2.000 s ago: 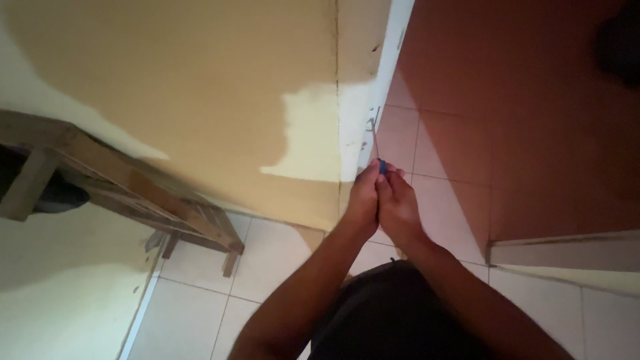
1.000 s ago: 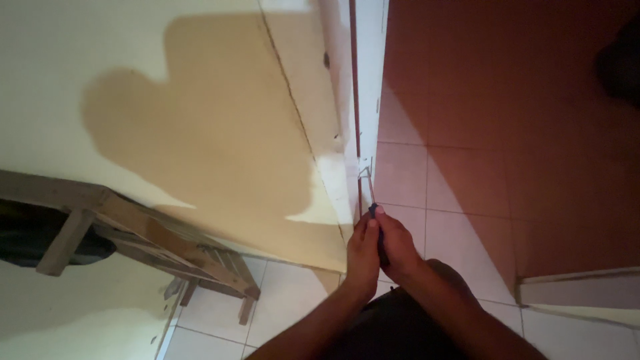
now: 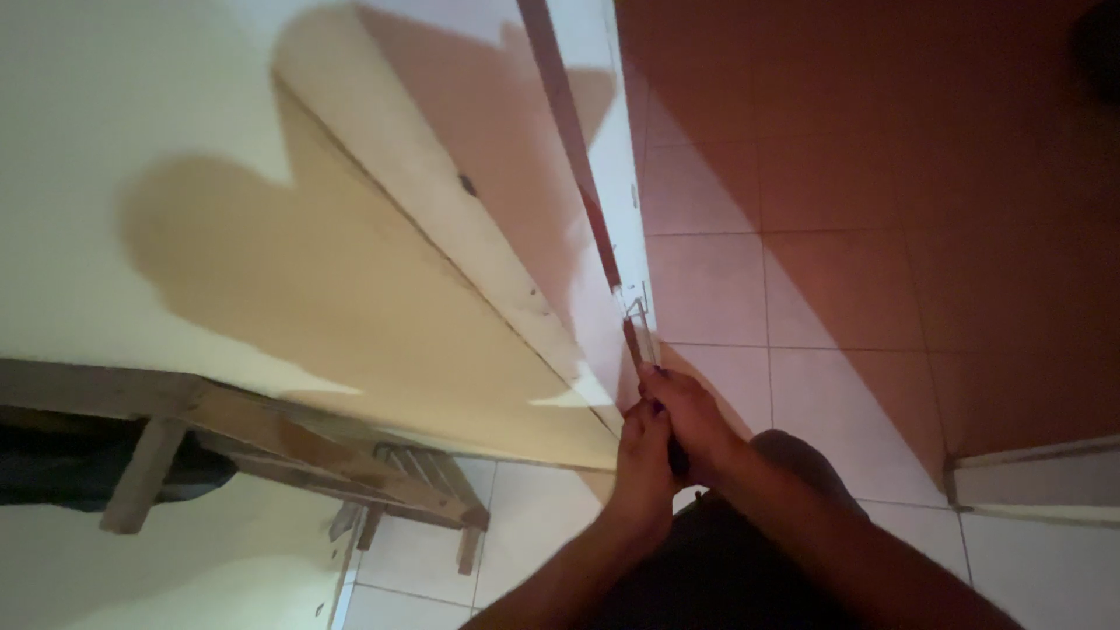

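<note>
My left hand (image 3: 646, 464) and my right hand (image 3: 691, 416) are together around a slim tool with a dark handle (image 3: 677, 457), likely a screwdriver. Its thin metal shaft (image 3: 649, 339) runs up from the fingers to a small metal latch piece (image 3: 635, 306) on the edge of a white door or frame (image 3: 619, 175). The fingers hide most of the handle, and the tip's exact contact cannot be told. A dark reddish strip (image 3: 569, 131) runs along the white edge, above and below the latch piece.
A wooden rack (image 3: 306, 437) with a dark item (image 3: 61, 464) on it stands at the left against the pale wall (image 3: 131, 306). White floor tiles (image 3: 713, 289) lie right of the door edge. A low ledge (image 3: 1032, 481) is at the right.
The white door edge has swung away from the frame, showing a wider gap with the dark reddish strip. Both hands remain together on the tool, which stays at the latch piece. The view has shifted.
</note>
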